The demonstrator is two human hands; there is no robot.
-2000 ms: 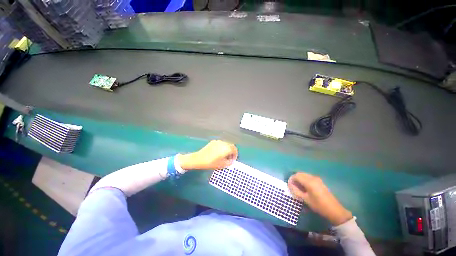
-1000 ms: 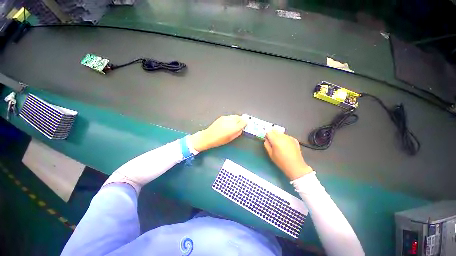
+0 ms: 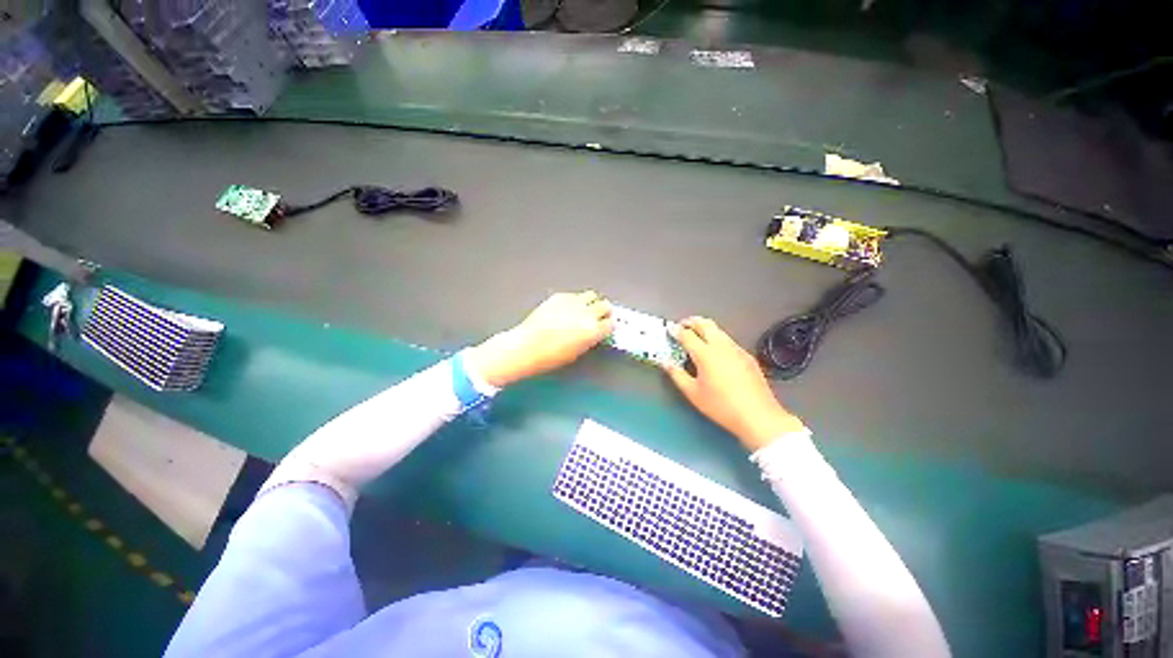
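A whitish-green circuit board [image 3: 642,336] lies solder side up at the near part of the conveyor belt. My left hand [image 3: 561,337] has its fingers on the board's left end. My right hand [image 3: 723,379] grips its right end. Any small pad under my fingertips is too small to tell. A black cable [image 3: 823,324] lies looped beyond my right hand; its joint to the board is hidden. The white pad sheet [image 3: 678,517], with its grid of dark squares, lies on the green ledge nearer to me.
A yellow board [image 3: 826,239] with a black cable lies on the belt [image 3: 540,231] at right. A green board [image 3: 250,206] with cable lies far left. Striped pad sheets [image 3: 152,339] sit on the left ledge. A grey machine [image 3: 1106,578] stands at lower right. Clear trays [image 3: 212,58] stand upper left.
Both hands went from above the pad sheet to the white board on the belt. In the last second the held board has shifted slightly left, away from its looped cable.
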